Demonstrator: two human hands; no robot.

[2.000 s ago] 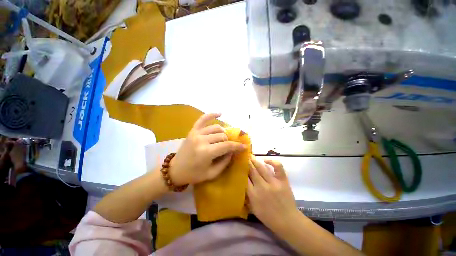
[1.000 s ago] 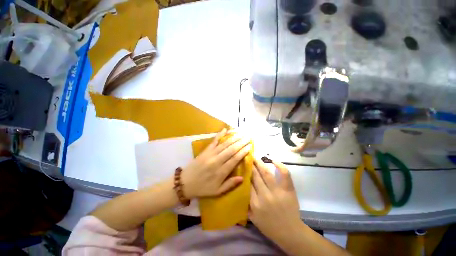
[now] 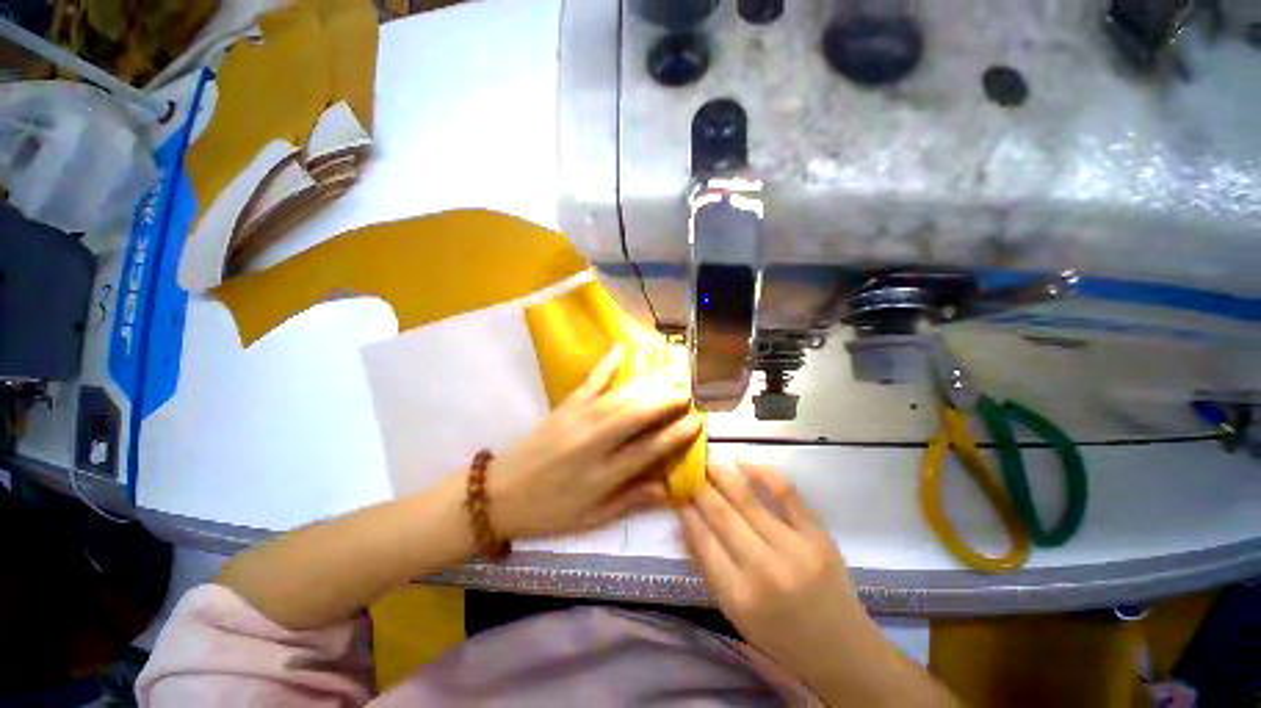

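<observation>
A mustard-yellow panel (image 3: 443,260) with a curved edge lies left of the sewing machine (image 3: 885,152). A pale backing piece (image 3: 463,401) lies over its lower part, with another yellow part folded beside it. My left hand (image 3: 595,450), with a beaded bracelet, lies flat on the yellow cloth, fingers close to the needle area. My right hand (image 3: 761,546) holds the cloth's near end at the fingertips, below the chrome guard (image 3: 727,297). The needle is hidden by the guard and glare.
Scissors (image 3: 985,477) with yellow and green handles lie right of the needle. Fanned pale pieces (image 3: 284,194) lie on yellow cloth (image 3: 297,69) at the upper left. A measuring scale (image 3: 650,581) runs along the table's front edge.
The yellow cloth and both hands are now closer to the machine's needle area. The yellow part that hung towards the lap is now drawn up between the hands. The view has shifted.
</observation>
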